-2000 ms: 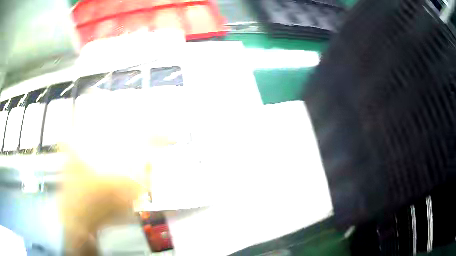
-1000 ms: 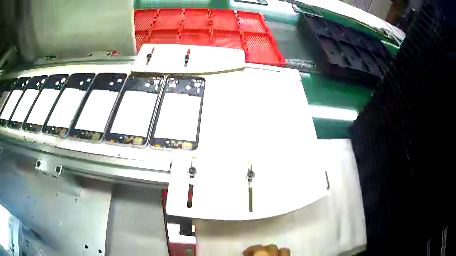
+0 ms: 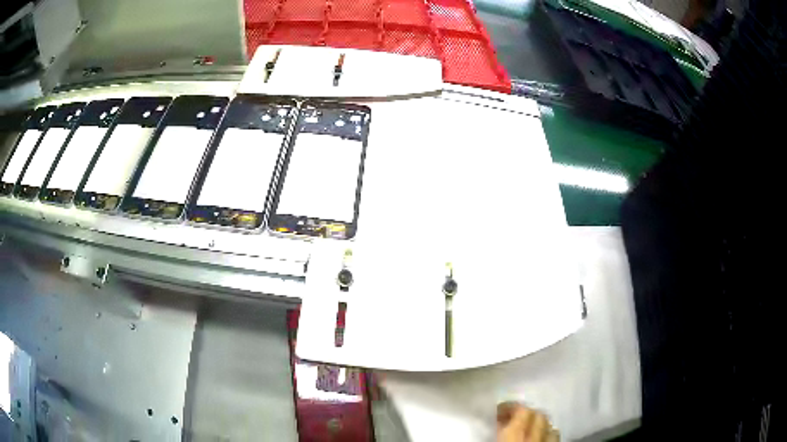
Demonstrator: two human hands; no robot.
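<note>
Several black phone middle frames stand side by side in a row on the infeed. The rightmost frame point(image 3: 304, 226) lies on the white infeed plate point(image 3: 466, 198), with white showing through its window. Another frame point(image 3: 226, 217) lies close against its left side. Fingertips of one hand, by their place my right hand point(image 3: 523, 423), show at the bottom edge over the pale bench covering. The rest of that hand is cut off, and I cannot tell whether it holds anything. My left hand is out of the picture.
A red tray point(image 3: 388, 36) lies behind the plate. A black tray point(image 3: 617, 69) is on the green conveyor point(image 3: 595, 142). A dark stack point(image 3: 716, 259) fills the right side. A red item point(image 3: 332, 414) sits below the plate, and metal machine panels point(image 3: 103, 345) are at left.
The blur and glare of the first frame are gone, and the hand seen low at left there is gone from that spot. Since one second ago the fingertips have moved right, and the view has shifted slightly.
</note>
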